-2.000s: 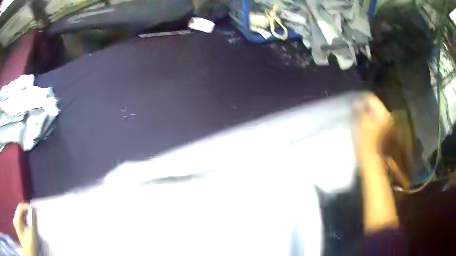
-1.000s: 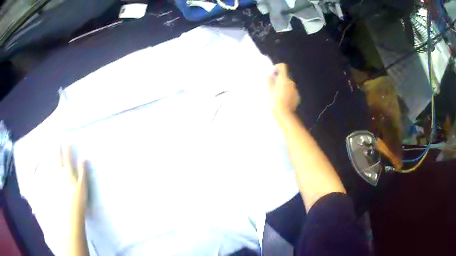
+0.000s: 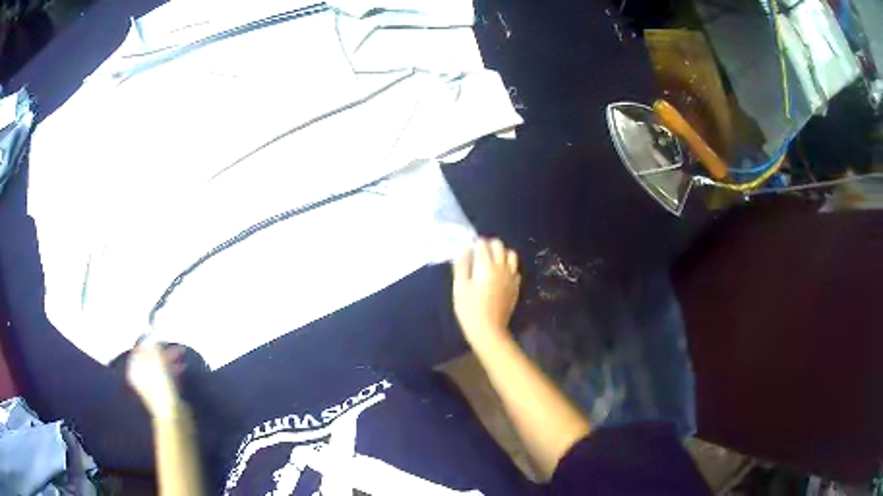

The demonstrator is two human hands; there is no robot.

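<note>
A large light grey-blue garment body panel (image 3: 242, 145), white in the glare, lies spread on the dark table cover (image 3: 571, 194), with dark curved seam lines and some folds. My right hand (image 3: 488, 289) grips the panel's near right corner. My left hand (image 3: 155, 373), slightly blurred, is at the panel's near left edge by the end of a curved seam; whether its fingers hold the cloth cannot be told. The steam iron (image 3: 651, 155), with an orange handle, rests right of the panel, touched by neither hand.
A brown-yellow board (image 3: 689, 73) is beside the iron. Blue and yellow lines (image 3: 770, 174) run from its handle. Crumpled grey-blue pieces (image 3: 44, 450) lie at the lower left, more at the left edge. A dark maroon surface (image 3: 784, 320) is at the right. My printed dark shirt shows at the bottom.
The panel, first stretched between my hands, lies on the table. In the last second both hands moved nearer my body, and its near part now lies differently, showing curved seams. The view has shifted.
</note>
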